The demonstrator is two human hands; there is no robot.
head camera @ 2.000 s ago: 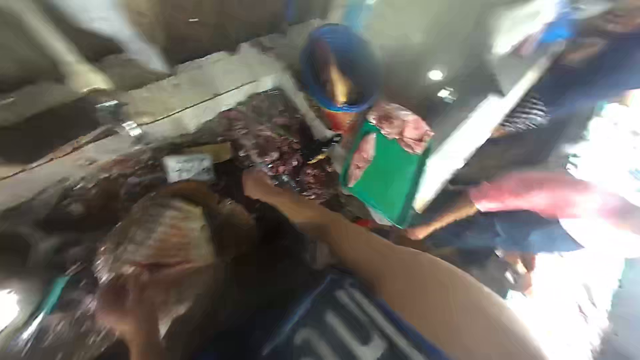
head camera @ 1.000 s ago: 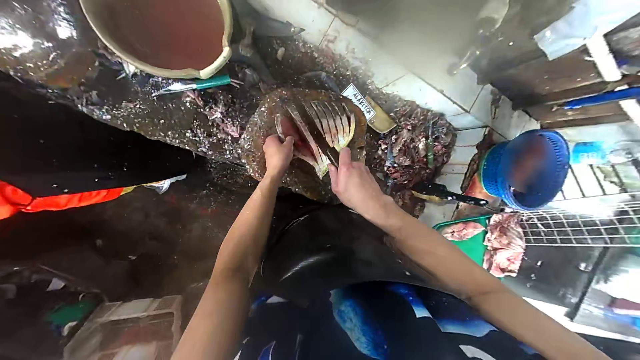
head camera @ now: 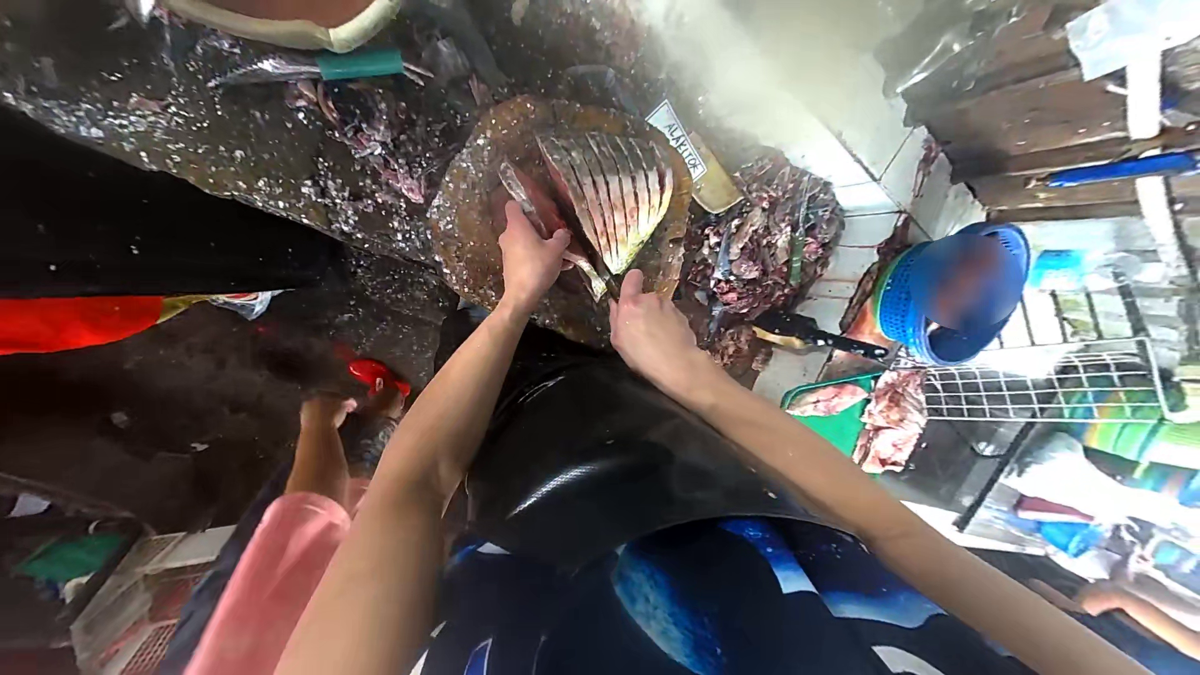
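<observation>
A fish body [head camera: 614, 202], opened up and scored with several parallel cuts, lies on a round, worn chopping block [head camera: 473, 202]. My left hand [head camera: 532, 251] grips a reddish cut flap [head camera: 536, 202] at the fish's left side. My right hand [head camera: 652, 323] is closed at the narrow lower end of the fish; a small dark thing shows by its fingertips, too hidden to name. Beside the block's upper right edge lies a flat tan object [head camera: 717, 187], with a white tag [head camera: 677, 141] bearing writing next to it. A heap of fish scraps [head camera: 764, 239] lies to the right.
A black-handled knife [head camera: 825, 339] lies below the scraps. Farther right are a blue basket [head camera: 900, 300], a green tray [head camera: 834, 427] with meat pieces and a wire rack [head camera: 1041, 380]. A green-handled tool [head camera: 361, 64] lies upper left. A person in pink [head camera: 281, 562] is at lower left.
Two seconds ago my right hand was at the scrap heap; since one second ago it has been at the fish's narrow end. The reddish flap now stands farther from the scored part. The view has turned strongly.
</observation>
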